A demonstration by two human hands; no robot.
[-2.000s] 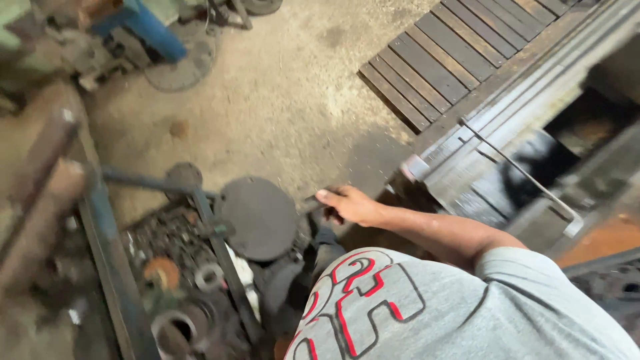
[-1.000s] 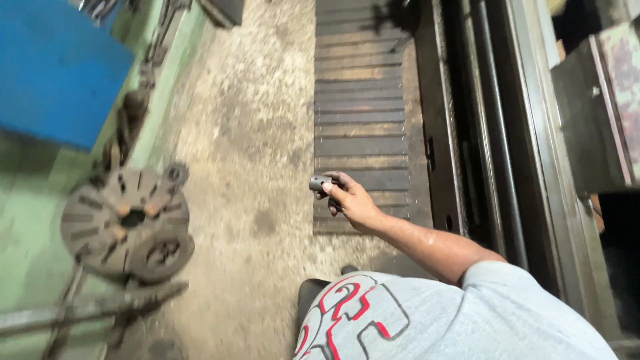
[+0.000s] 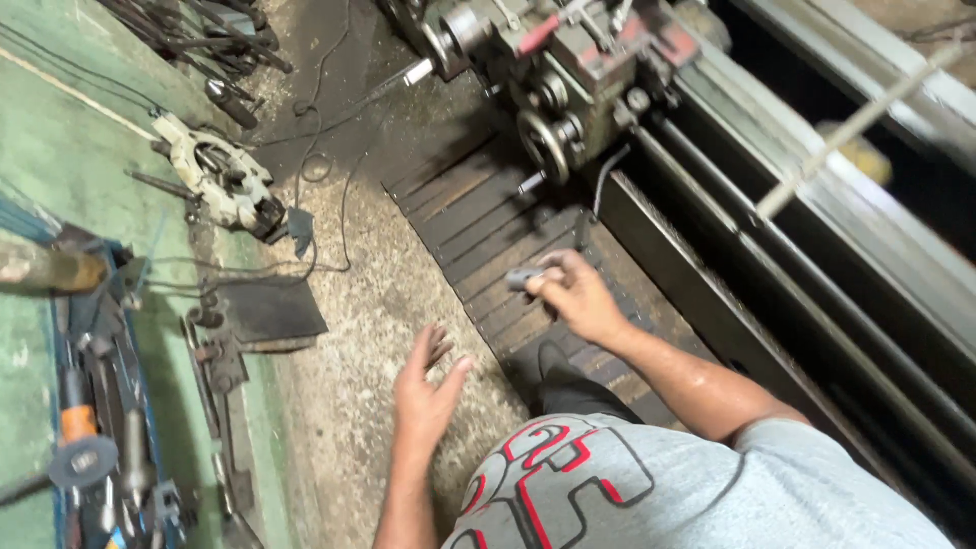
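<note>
My right hand (image 3: 576,293) is closed around a small dark metal cylinder (image 3: 523,278), whose end sticks out past the thumb and fingers. Slatted wooden floor boards (image 3: 457,221) lie below it. My left hand (image 3: 431,381) is held out over the worn concrete floor (image 3: 343,396), its thumb and fingers apart and nothing in it. Ahead of both hands stands a lathe carriage with a handwheel (image 3: 543,145) and a crank handle.
The lathe bed (image 3: 762,297) runs along the right, with a rod (image 3: 862,122) across it. Along the green wall are a steady rest (image 3: 221,171), a dark flat plate (image 3: 271,311) and a rack holding an angle grinder (image 3: 80,442). Thin cables (image 3: 347,198) trail over the floor.
My left hand has come into view. The right hand still holds the small cylinder seen one second ago. The view has swung strongly, bringing the lathe carriage into sight.
</note>
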